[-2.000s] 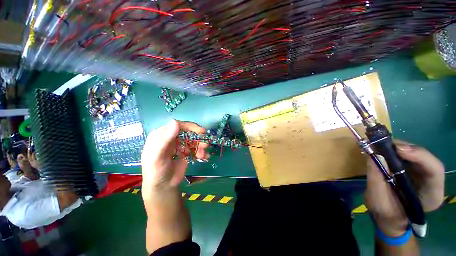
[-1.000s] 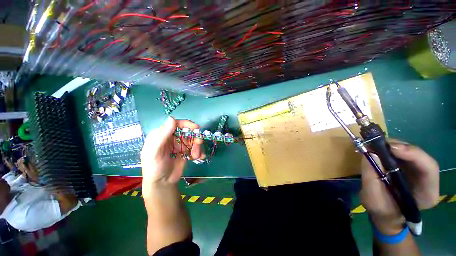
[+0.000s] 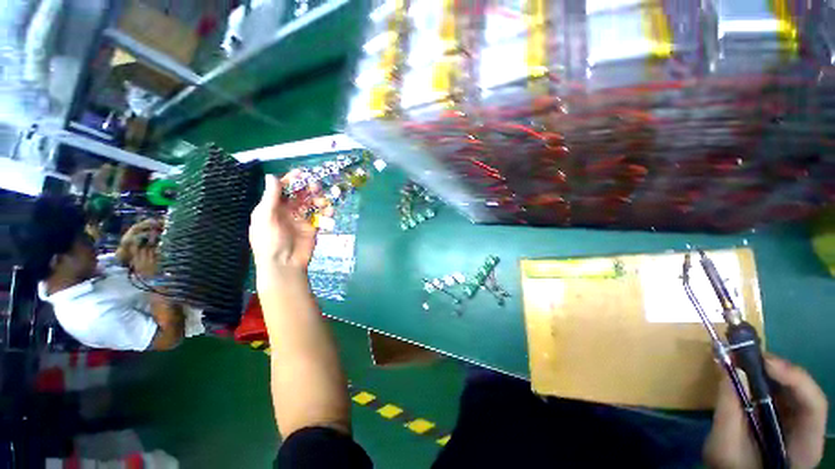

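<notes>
My left hand (image 3: 286, 224) is raised over the left part of the bench, its fingers around a circuit board strip (image 3: 320, 171) with small pale parts. Cells with yellow edges lie beside or under the fingers; which of them are held cannot be told. My right hand (image 3: 778, 412), partly cut off by the lower right edge, grips the soldering iron (image 3: 746, 353), tip upward over the white paper label (image 3: 677, 300) on the tan work board (image 3: 613, 353). Loose green board pieces with wires (image 3: 481, 278) lie left of the board.
Stacked battery trays (image 3: 568, 147) with red wires fill the top right. A green board cluster (image 3: 417, 206) lies by their corner. A clear tray (image 3: 331, 256) is under my left hand's side. A dark ribbed rack (image 3: 206, 238) stands at left, a person (image 3: 101, 293) beyond it. A green can (image 3: 824, 240) is at the right edge.
The view has swung left. My left hand has moved left and away from the work board to the clear tray area. Green board pieces lie on the bench near its former place. My right hand still holds the iron.
</notes>
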